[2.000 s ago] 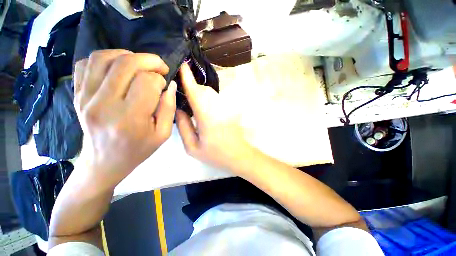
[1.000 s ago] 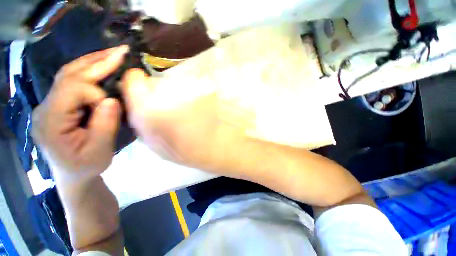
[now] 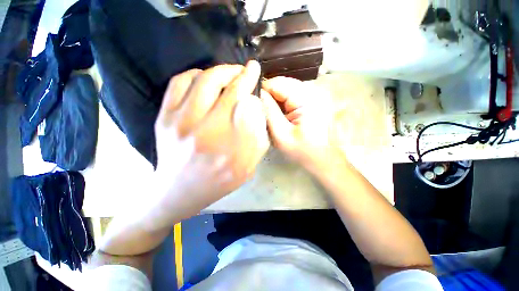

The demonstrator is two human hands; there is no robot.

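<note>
A black fabric bag body (image 3: 148, 51) lies at the upper left centre and runs under the needle area at the top. My left hand (image 3: 213, 122) lies over its lower right part, with fingertips pinching its edge. My right hand (image 3: 296, 116) is just right of it, thumb and finger at the same edge, close to my left fingertips. The pinched edge is mostly hidden by the fingers. The presser foot area (image 3: 248, 35) is just above the fingertips and is hard to make out.
A brown ridged block (image 3: 290, 51) is right of the needle. The white machine head (image 3: 375, 34) fills the upper right, with red and black snips (image 3: 503, 85) and a black cord (image 3: 455, 133). Stacked pouch pieces (image 3: 54, 216) and loose ones (image 3: 68, 125) lie left. A round container (image 3: 444, 172) is lower right.
The view swung left and back. Compared with the earliest frame, both hands are further right, and the bag body spreads lower along the left hand; the zipper by the fingers no longer shows.
</note>
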